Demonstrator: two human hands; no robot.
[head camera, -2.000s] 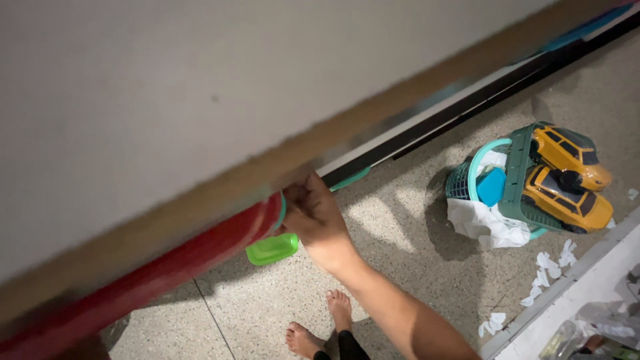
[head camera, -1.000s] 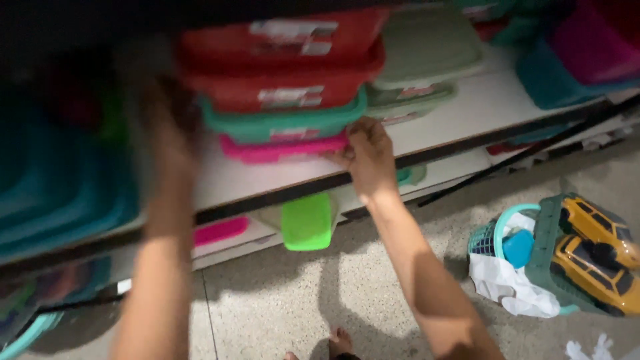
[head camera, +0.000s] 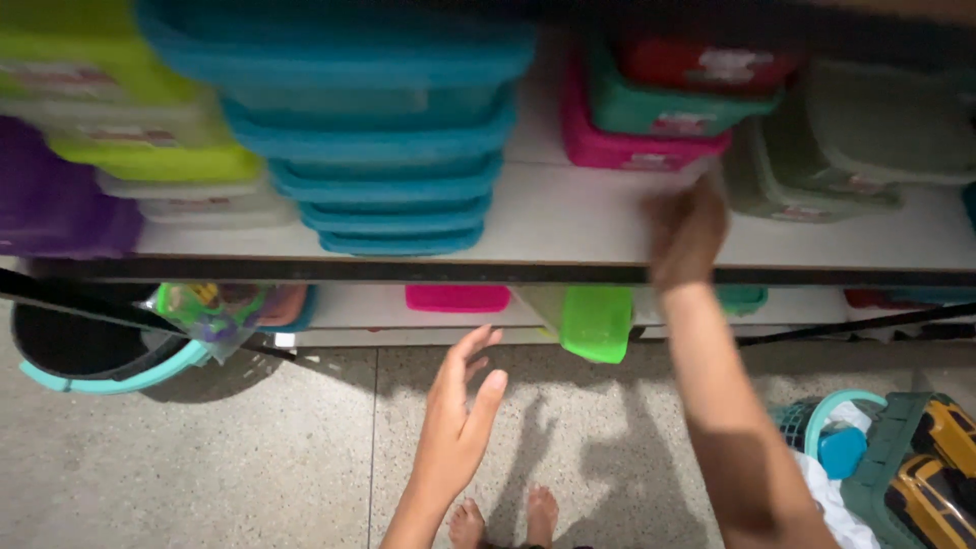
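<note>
My left hand (head camera: 460, 415) hangs over the floor in front of the shelf, fingers apart and empty. Blurred by motion, my right hand (head camera: 688, 229) is over the white shelf (head camera: 579, 221), just below a stack of plastic containers; its fingers are too smeared to read. That stack has a pink container (head camera: 648, 152) at the bottom, a green one (head camera: 686, 110) above it and a red one (head camera: 709, 65) on top. To its right stand grey-green containers (head camera: 808, 183). A tall stack of blue plastic containers (head camera: 396, 183) is on the left.
Lime and pale containers (head camera: 183, 156) and a purple one (head camera: 61, 191) stand far left. A lower shelf holds a bright green container (head camera: 598, 324) and a pink one (head camera: 457, 297). On the floor are a black tub (head camera: 91, 335), a turquoise basket (head camera: 797, 419) and yellow toy cars (head camera: 926, 488).
My left hand has come off the shelf area and down over the floor. The right hand was at the pink container's edge one second ago and is now below it. The view has swung left.
</note>
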